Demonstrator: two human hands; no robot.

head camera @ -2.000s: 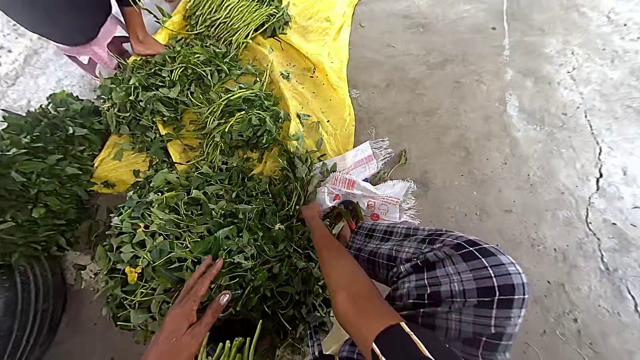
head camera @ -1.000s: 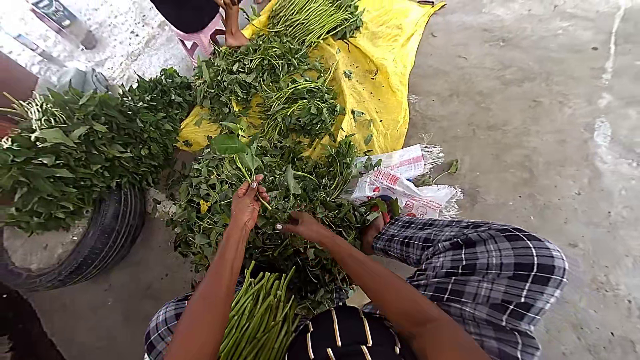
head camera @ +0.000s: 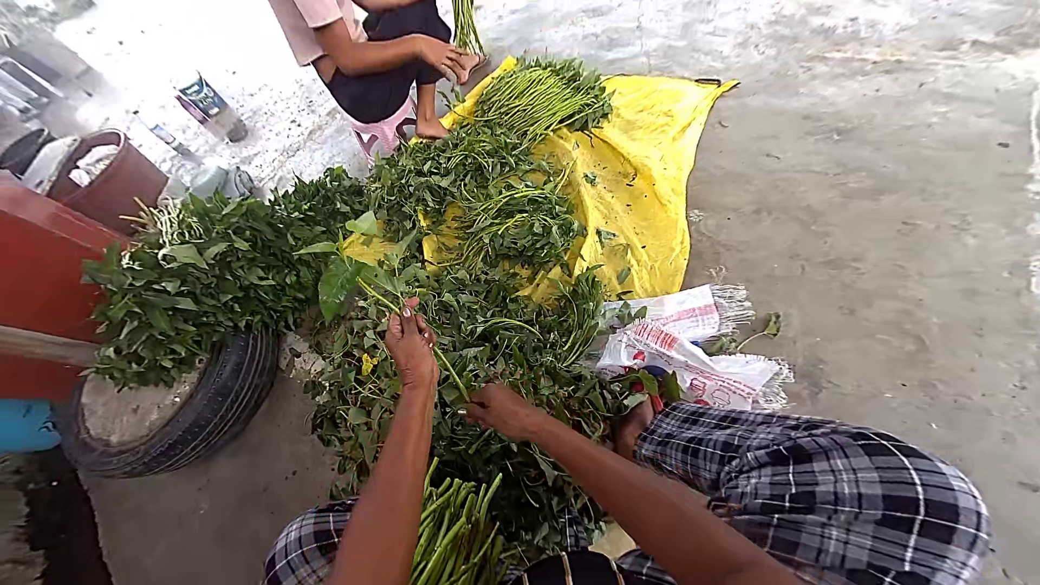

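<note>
My left hand [head camera: 413, 345] grips a leafy green stem [head camera: 379, 296] partway along, its broad leaves pointing up and away. At the stem's lower end, my right hand [head camera: 505, 412] has its fingers closed on the same stem. Beneath both hands spreads a large heap of leafy greens [head camera: 520, 349]. A bunch of cut green stems [head camera: 459, 532] lies at my lap between my knees. Farther off, another bundle of greens [head camera: 543, 99] rests on a yellow plastic sheet [head camera: 650, 187].
A person [head camera: 374, 53] sits on a pink stool [head camera: 380, 134] beyond the heap, holding stems. Left are stacked greens [head camera: 219, 268] over a tyre [head camera: 236, 406], a red-brown bucket [head camera: 114, 183] and a blue object [head camera: 28, 425]. White woven sacks [head camera: 691, 366] lie right of the heap, near my foot.
Two seconds ago my left hand was spread over the heap and my right hand was at its right edge. Both hands now hold one stem above the heap. The view has shifted left and farther ahead.
</note>
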